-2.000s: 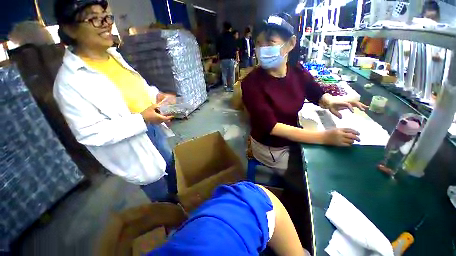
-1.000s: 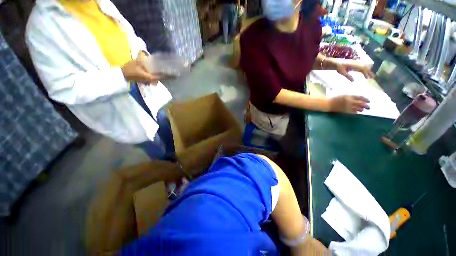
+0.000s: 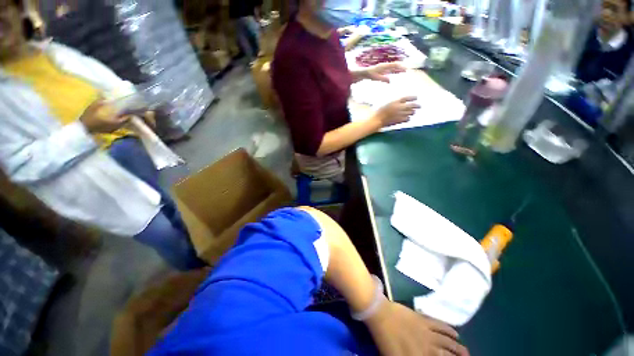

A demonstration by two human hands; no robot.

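Note:
My left hand (image 3: 417, 336), bare, with a band at the wrist, lies back up at the near bench edge in the head view. Its fingers point right and are slightly apart. Nothing shows in it; its palm is hidden and the picture's bottom edge cuts it. A folded white cloth (image 3: 445, 268) lies on the green bench top (image 3: 556, 278) just beyond it. A yellow-orange electric screwdriver (image 3: 498, 245) lies beside the cloth, partly hidden by it, its thin bit pointing away. My right hand is out of the picture.
A person in dark red works at a white sheet (image 3: 438, 104) on the bench. A pink-topped bottle (image 3: 480, 104) stands by a wrapped post (image 3: 521, 83). A clear plastic bag (image 3: 553, 142) lies beyond. Open cartons (image 3: 226, 198) and a standing person in white are left.
The view has swung right and down. My left hand has come into view at the bench edge. Cloth and screwdriver lie much as before.

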